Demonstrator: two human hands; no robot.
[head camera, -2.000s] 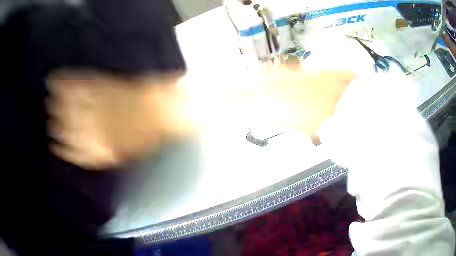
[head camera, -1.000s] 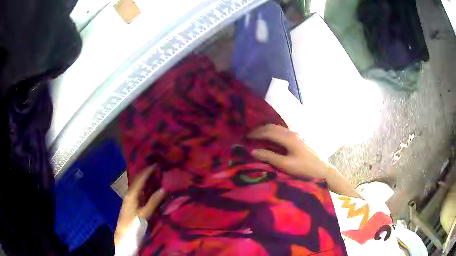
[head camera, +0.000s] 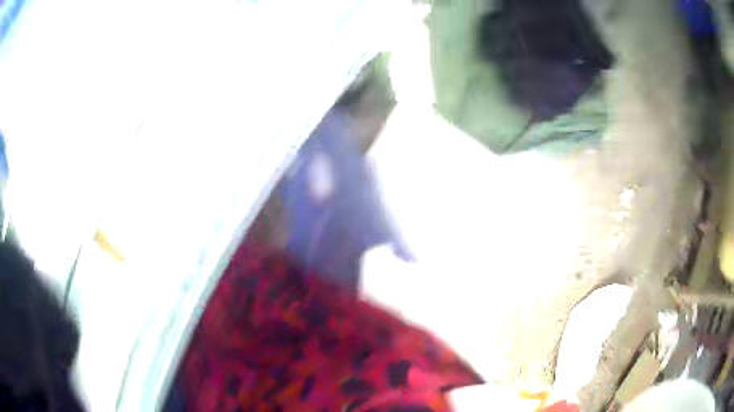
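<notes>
No hand of mine can be made out in this blurred, overexposed view. A red cloth with dark patches (head camera: 322, 346) lies over my lap at the lower middle. The white machine table (head camera: 161, 177) fills the left side, its curved front edge running from top middle to lower left. A dark garment (head camera: 32, 330) shows at the lower left edge. A small tan patch (head camera: 108, 245) is on the table near that garment.
A blue-violet thing (head camera: 330, 201) is beneath the table edge. Dark cloth (head camera: 547, 60) lies on green sheeting (head camera: 463, 88) at the top right. Very bright white glare covers the middle right. Concrete floor (head camera: 652, 153) shows at the right, with cluttered, blurred things at the lower right.
The view has swung right from the sewing machine to the lap and floor. Both hands, on the red cloth one second ago, are no longer visible. The red cloth now sits lower in the picture.
</notes>
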